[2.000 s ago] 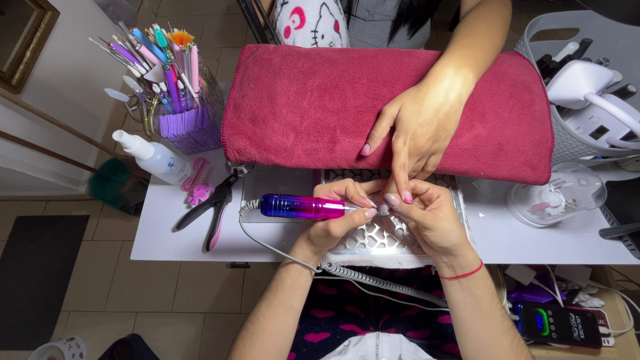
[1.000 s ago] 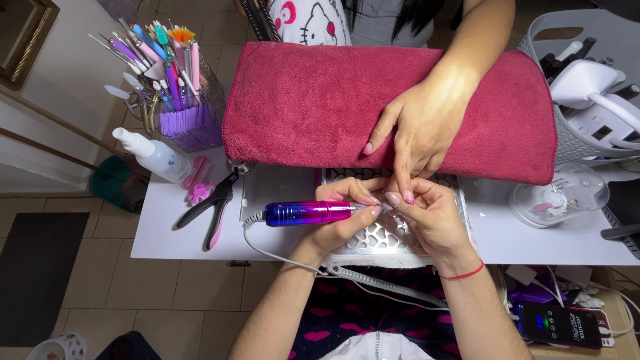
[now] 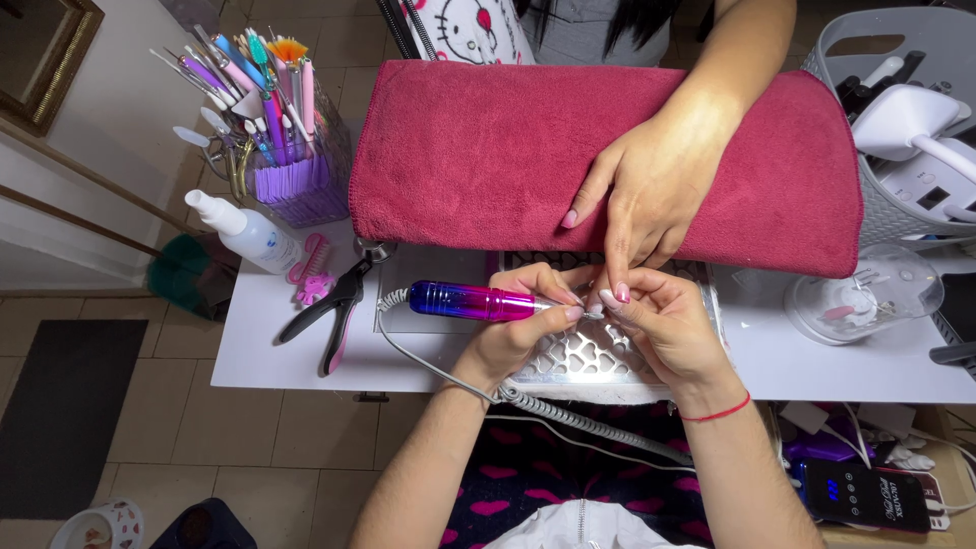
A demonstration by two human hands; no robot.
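My left hand (image 3: 526, 313) grips a blue-to-pink electric nail drill handpiece (image 3: 473, 301), its tip by the other person's fingertip. With my right hand (image 3: 667, 324), a red string on its wrist, I hold a finger of that person's hand (image 3: 656, 183). That hand lies palm down across a dark pink towel-covered cushion (image 3: 488, 152), one finger bearing a pink nail. Below our hands is a metal dust-collector grille (image 3: 583, 354) with a cut-out pattern. A grey coiled cord (image 3: 602, 423) runs beneath my wrists. The exact contact of bit and nail is hidden by fingers.
At left are a holder of brushes and files (image 3: 301, 183), a white spray bottle (image 3: 255, 232), a pink nail brush (image 3: 313, 263) and black-handled nail tip clippers (image 3: 328, 313). At right stand a grey basket (image 3: 877, 175), a clear domed bit holder (image 3: 862, 297) and the drill's control unit (image 3: 865, 492).
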